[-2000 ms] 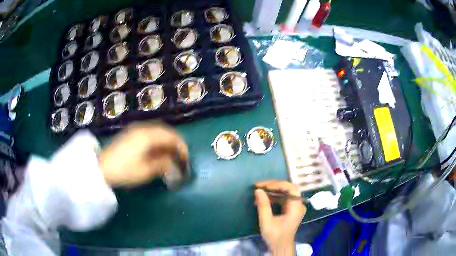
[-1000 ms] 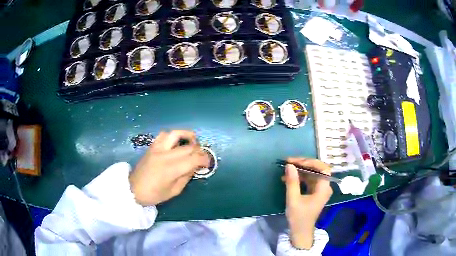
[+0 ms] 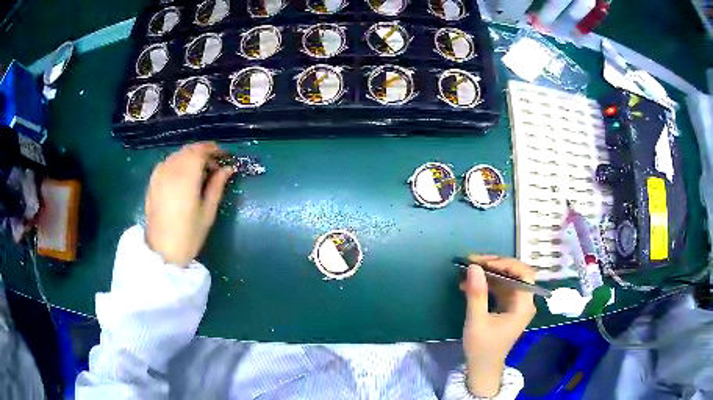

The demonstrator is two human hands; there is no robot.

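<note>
My left hand [image 3: 184, 203] is at the dark pile of small metal parts [image 3: 246, 164] on the green mat, thumb and fingertips at the pile's left end. Whether it pinches a part cannot be seen. One round watch case [image 3: 338, 255] lies on the mat between my hands, touched by neither. Two more watch cases [image 3: 434, 185] lie side by side farther back to the right. My right hand [image 3: 498, 312] holds tweezers [image 3: 504, 277] between thumb and fingers, tips pointing left above the mat.
The black case tray [image 3: 313, 123] with rows of watch cases is at the back. The cream parts board [image 3: 555, 172], the glue syringe [image 3: 582, 246] and the black controller [image 3: 637, 195] are at the right. An orange-edged box [image 3: 59, 219] is at the left.
My left hand has let go of the watch case and moved left and away from me to the dark pile. The case now lies alone. My right hand still holds the tweezers.
</note>
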